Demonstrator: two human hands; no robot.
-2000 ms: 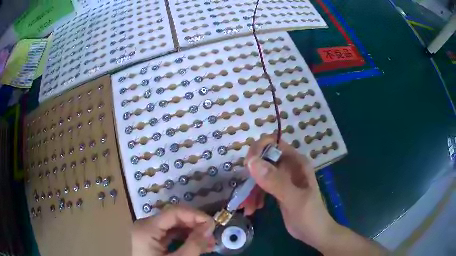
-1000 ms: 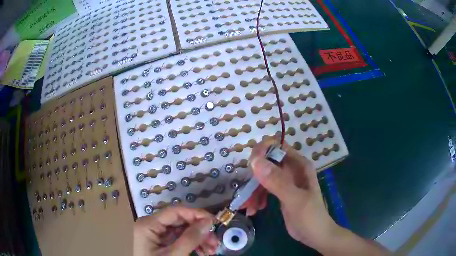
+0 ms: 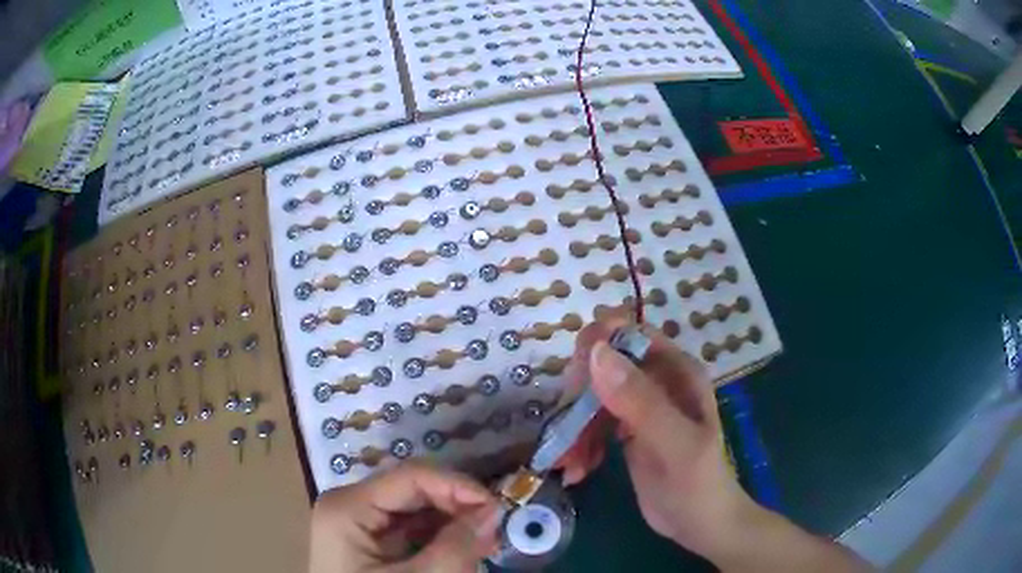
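My right hand (image 3: 661,425) is shut on a grey-white corded hand tool (image 3: 567,428). The tool points down and left, with its brass-gold tip (image 3: 520,486) over the rim of a round fixture (image 3: 538,535) with a white centre and small dark hole. My left hand (image 3: 409,524) is beside the tip and the fixture, fingers pinched together; whether it holds a small part is too small to tell. A white component tray (image 3: 583,241) lies behind, its cut-outs partly filled with small round components (image 3: 481,238). The thin dark red tool cord (image 3: 615,202) crosses it.
A brown tray (image 3: 191,504) with rows of small leaded parts lies at the left. More white trays (image 3: 258,78) lie behind. Green mat (image 3: 874,313) with blue and red tape and a red label (image 3: 763,137) is at the right. Yellow (image 3: 73,134) and green papers (image 3: 112,39) are back left.
The whole view has shifted slightly, so trays sit a little further right. My right hand and the tool appear slightly to the right; both hands stay at the fixture, with the tip still over its rim.
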